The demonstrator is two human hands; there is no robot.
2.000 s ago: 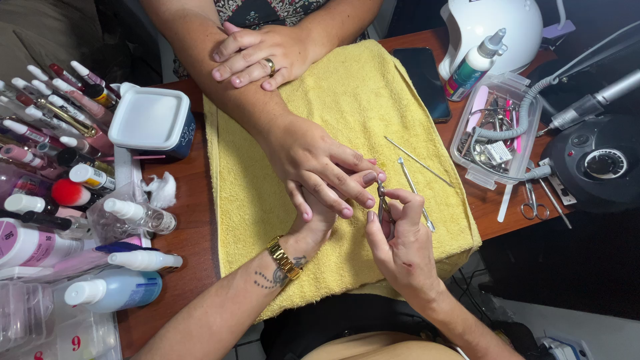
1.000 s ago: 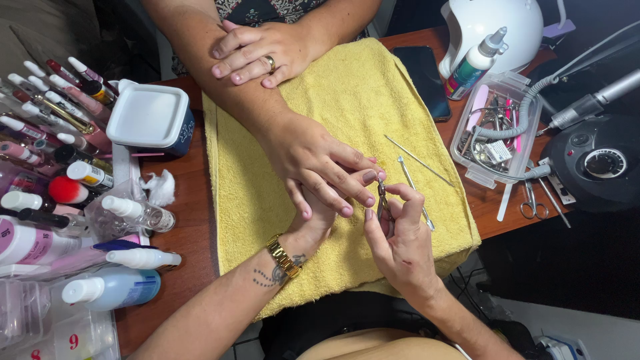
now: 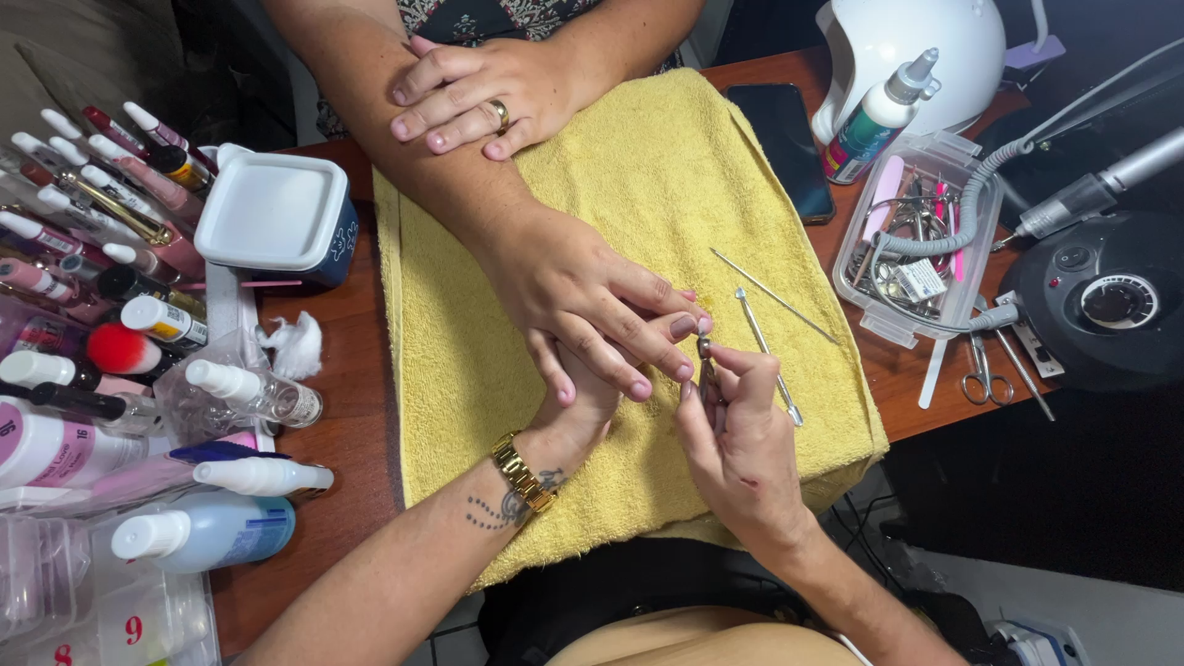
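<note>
My left hand (image 3: 587,393), with a gold watch (image 3: 524,472) at the wrist, lies mostly hidden beneath another person's hand (image 3: 583,296) and holds its fingers. In my right hand (image 3: 745,425) is a pair of metal cuticle nippers (image 3: 706,370), its tip at the end of one of that person's fingers. The person's other hand (image 3: 472,102), wearing a ring, rests on their forearm. Under the hands a yellow towel (image 3: 462,324) is spread. On it, right of the nippers, lie a metal cuticle pusher (image 3: 770,356) and a thin metal tool (image 3: 775,296).
Nail polish bottles (image 3: 120,213), a lidded tub (image 3: 273,213), cotton (image 3: 294,346) and spray bottles (image 3: 254,390) crowd the left. At right are a phone (image 3: 783,148), a white nail lamp (image 3: 925,46), a clear box (image 3: 856,291) of tools, scissors (image 3: 986,375) and an electric file's control unit (image 3: 1091,296).
</note>
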